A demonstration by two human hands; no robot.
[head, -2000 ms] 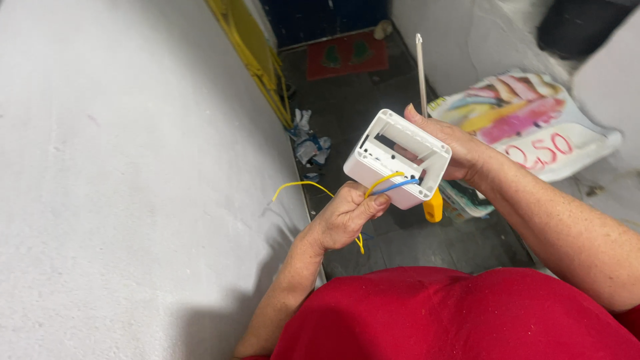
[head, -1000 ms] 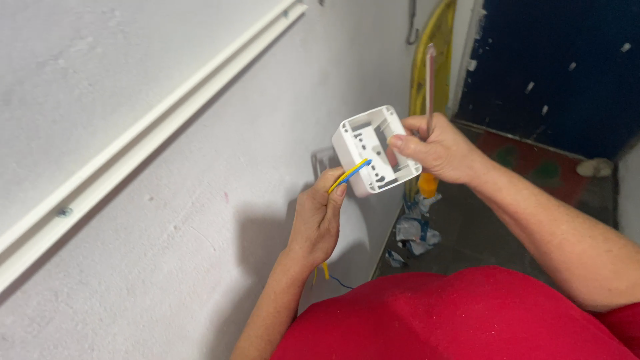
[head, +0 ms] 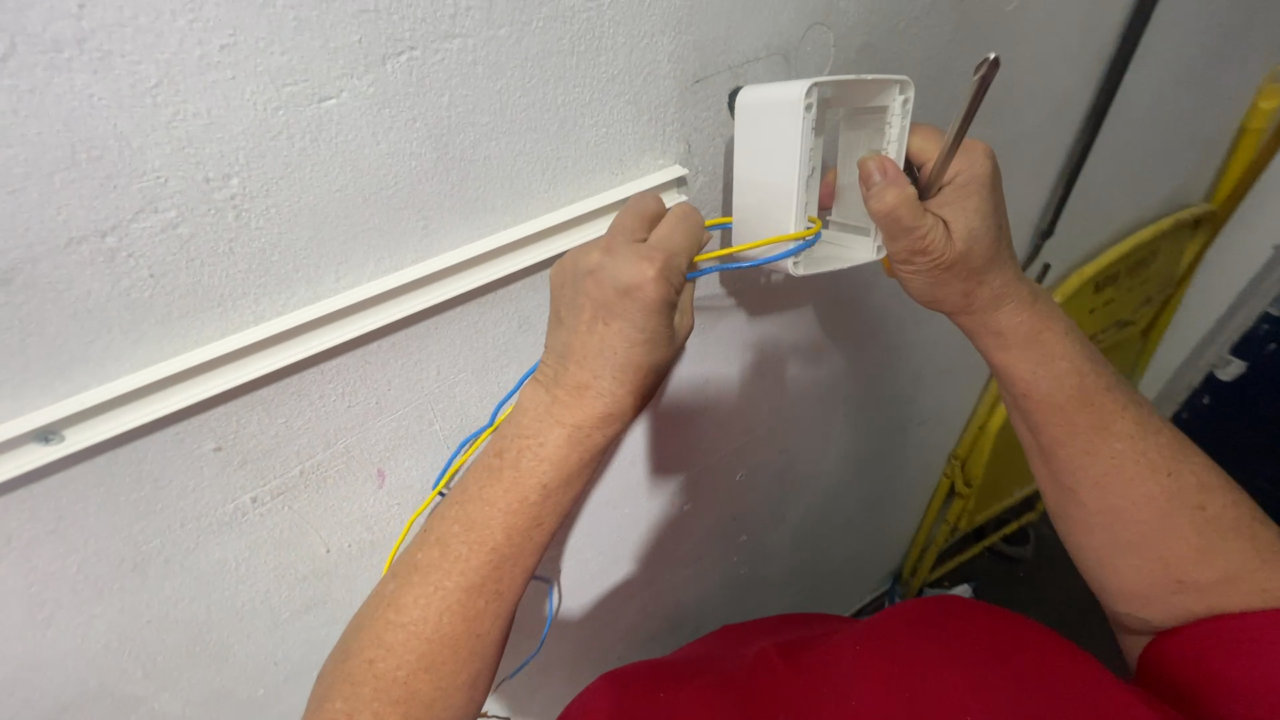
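My right hand grips a white plastic surface-mount electrical box by its right side, thumb inside the open face. The same hand holds a screwdriver, its metal shaft pointing up and its handle mostly hidden. A yellow wire and a blue wire loop through the box near its lower corner. My left hand pinches both wires just left of the box, at the end of the white cable trunking. Their lower lengths hang behind my left forearm.
The trunking runs slantwise along the white wall, with a screw in its channel. A dark hole shows in the wall behind the box. To the right, a yellow folding metal piece leans near a dark conduit.
Both hands have brought the box up to the wall by the trunking's end. The wires now stretch leftward from the box to my left hand. The view has swung toward the wall.
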